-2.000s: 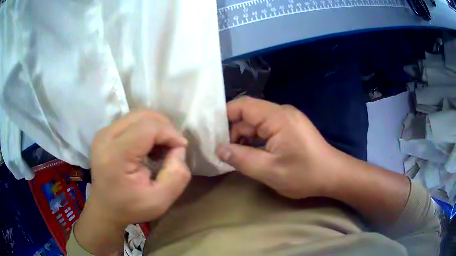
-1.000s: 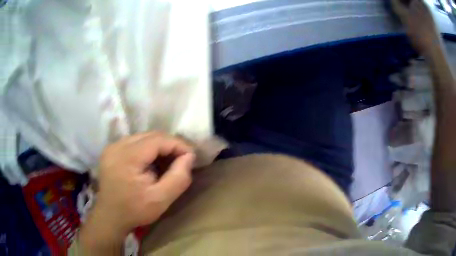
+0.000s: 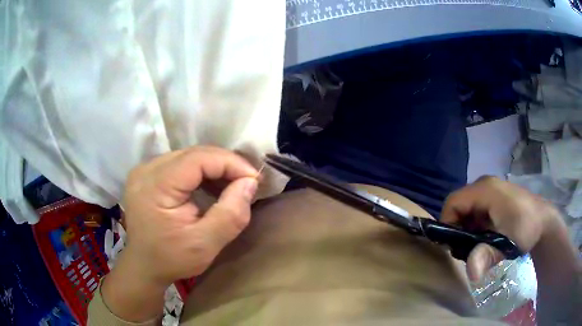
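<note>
The off-white garment (image 3: pixel 204 76) hangs from the table over the lap on the left, its straight edge running down to a corner. My left hand (image 3: pixel 191 204) pinches fine thread ends (image 3: pixel 260 170) between thumb and forefinger beside that corner. My right hand (image 3: pixel 504 223) holds black-handled scissors (image 3: pixel 383 209) by the handles. The blades point left, with their tips close to the pinched thread and over the garment's corner. Whether the tips touch the thread cannot be told.
The table edge with its ruler (image 3: pixel 383 32) runs across the top. A red mesh basket (image 3: pixel 70 267) with scraps is at lower left. Grey-white cut pieces (image 3: pixel 555 127) lie at the right, beside a pale flat panel (image 3: pixel 494 149).
My right hand let go of the garment edge, reached to the table's upper right, and came back holding the scissors. My left hand stayed near the garment's corner.
</note>
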